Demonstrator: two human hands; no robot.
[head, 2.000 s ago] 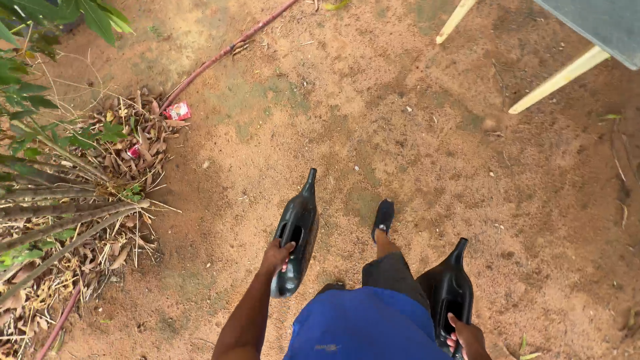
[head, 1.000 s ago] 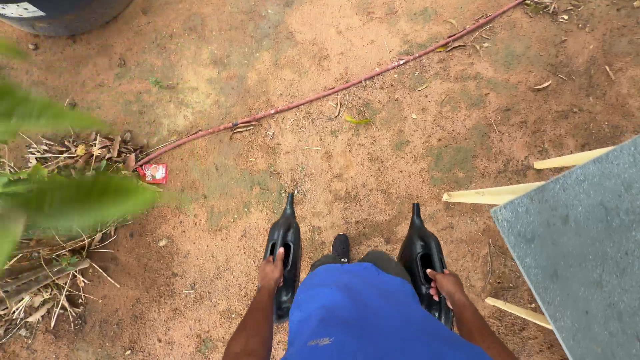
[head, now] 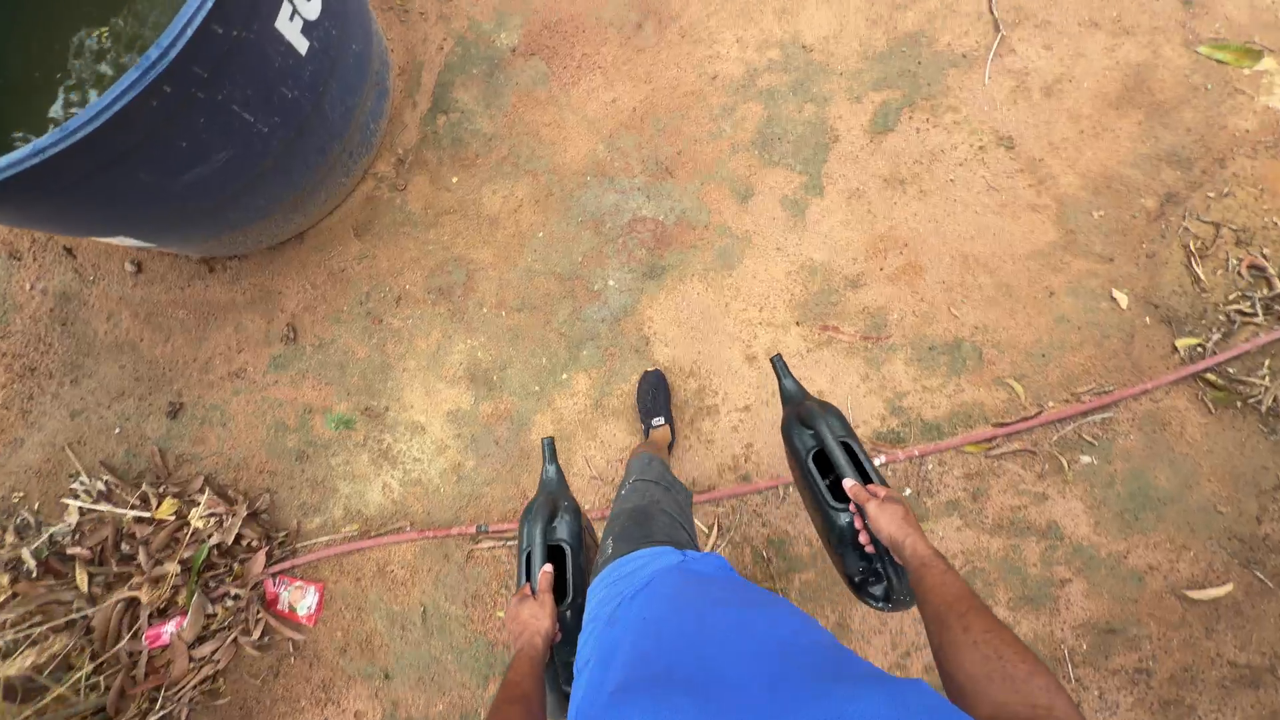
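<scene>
Two black plastic watering cans with narrow spouts hang at either side of my body, their spouts facing forward. My left hand (head: pixel 533 612) is closed on the handle of the left watering can (head: pixel 553 510), whose rear end is partly hidden by my hand and shirt. On the right, my right hand (head: pixel 880 517) grips the handle of the other watering can (head: pixel 815 430), which is angled with its spout toward the upper left. Whether either can holds water cannot be seen.
A large dark blue tub (head: pixel 270 120) of water stands at the upper left. A reddish hose (head: pixel 1050 415) crosses the dirt ground under my path. Dry leaves (head: pixel 130 570) and a red wrapper (head: pixel 294 600) lie at the lower left.
The view has moved forward over the ground: the hose is now at my legs, the blue tub shows more fully, and the grey table has left view. Both hands still hold the cans.
</scene>
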